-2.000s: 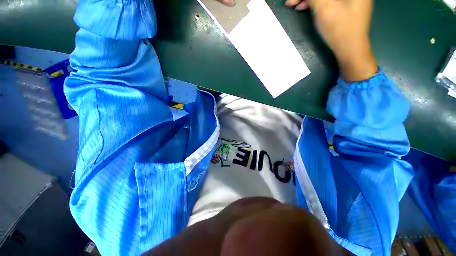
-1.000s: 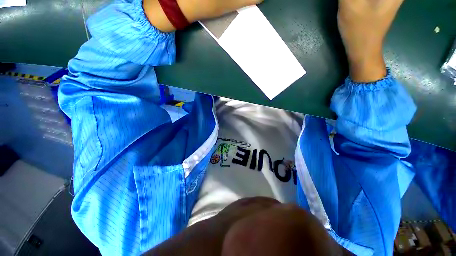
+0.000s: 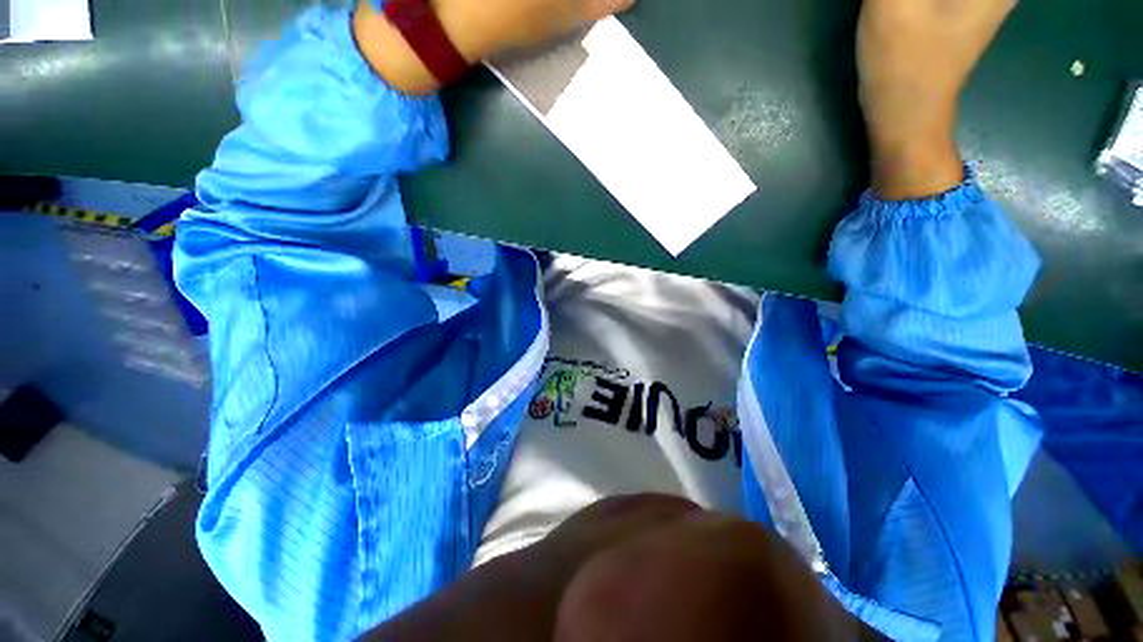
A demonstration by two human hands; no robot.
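Observation:
A white strip (image 3: 652, 138) with a grey-beige, stepped-edge part (image 3: 542, 73) lies slanted on the dark green bench. My left hand (image 3: 527, 19), with a dark red wristband, reaches across the upper end of the strip. Its fingers are at the top edge, partly cut off, and I cannot tell whether they hold anything. My right hand (image 3: 925, 57) is to the right, apart from the visible strip. Its fingers are cut off by the top edge.
The curved bench edge (image 3: 627, 257) runs close in front of my white shirt. A shiny clear bag or packet (image 3: 1124, 148) lies at the far right. A white sheet (image 3: 45, 18) is at the top left. A small pale speck (image 3: 1078, 68) lies on the bench at the right.
My left hand has come down and across the strip, bringing the wristband into view. My right hand has moved up and right, its fingers leaving the picture. The strip has shifted slightly left.

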